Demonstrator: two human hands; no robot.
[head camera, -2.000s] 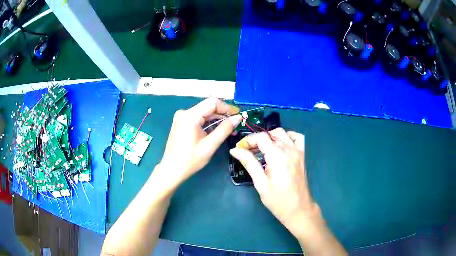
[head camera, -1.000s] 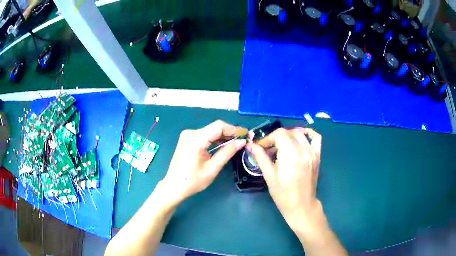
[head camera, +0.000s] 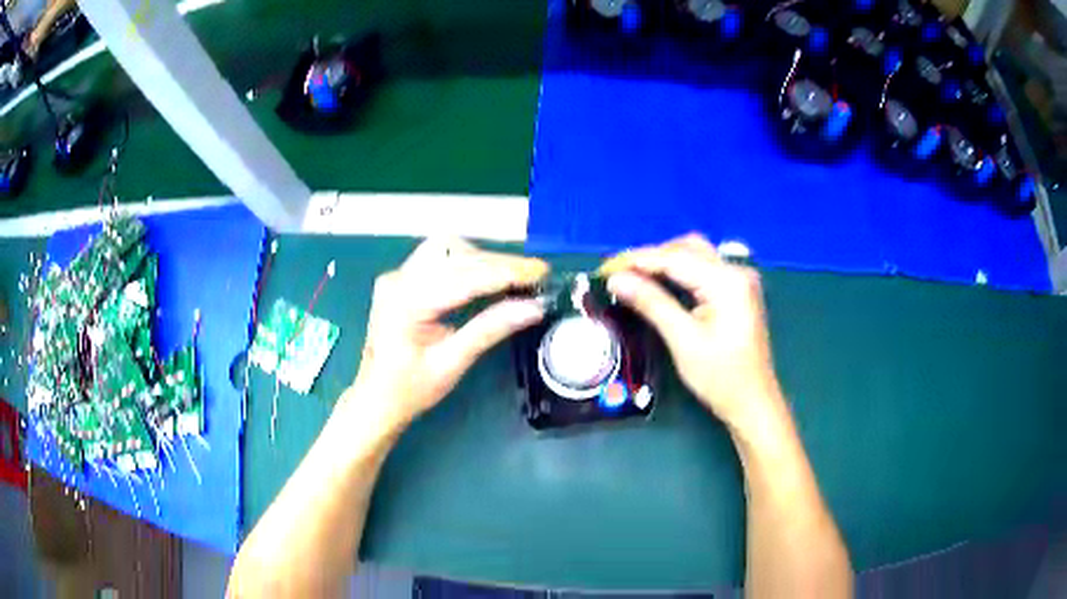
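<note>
A black speaker housing (head camera: 550, 404) lies on the dark green bench in front of me, with a round silver-white speaker (head camera: 580, 352) in its middle and a small blue round part (head camera: 614, 394) at its lower right. A circuit board (head camera: 570, 293) with a white connector stands at the housing's far edge. My left hand (head camera: 451, 310) grips the board's left end with thumb and fingers. My right hand (head camera: 685, 304) grips its right end. The fingertips partly hide the board, so I cannot tell how it is seated.
A loose circuit board (head camera: 294, 345) lies left, beside a pile of boards (head camera: 105, 351) on a blue sheet (head camera: 222, 468). Several housings (head camera: 807, 105) stand on the right blue sheet (head camera: 655, 176). A white post (head camera: 211, 105) rises at the rail; another housing (head camera: 328, 84) lies on the belt.
My hands have moved apart to the two ends of the board. The speaker and blue part now show fully. The wires earlier pinched between my fingertips are no longer held there.
</note>
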